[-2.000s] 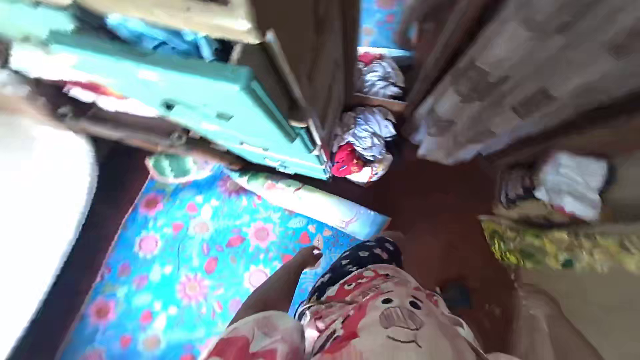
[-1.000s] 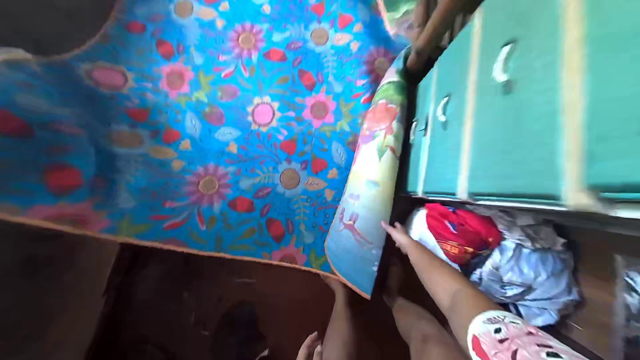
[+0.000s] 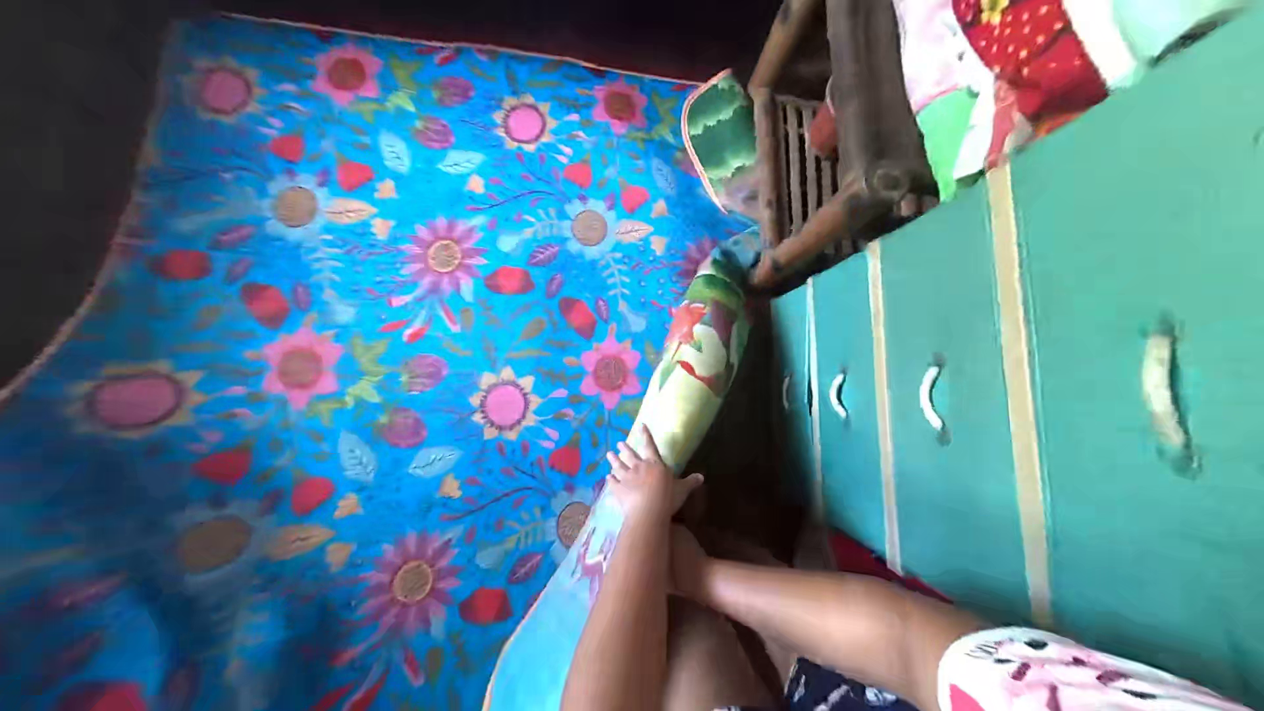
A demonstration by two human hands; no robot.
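A blue floral floor mat (image 3: 444,326) is spread over the floor, its right edge folded or rolled over into a long strip showing a pale printed underside (image 3: 681,405). My left hand (image 3: 647,479) lies on this strip, with fingers spread and thumb apart; no firm grip shows. Just below it is my right hand (image 3: 688,563), reaching in from the right and mostly hidden behind the left forearm, so its fingers cannot be made out.
A green drawer cabinet (image 3: 948,296) with pale handles stands close on the right. Dark wooden slatted furniture (image 3: 810,178) stands at the upper right, beside a green patterned corner piece (image 3: 719,128). Colourful cloth (image 3: 1027,59) lies above the cabinet.
My left hand has moved from the bottom of the view onto the folded strip. My right hand, visible at the strip's end a second ago, is now mostly hidden. The view has swung markedly.
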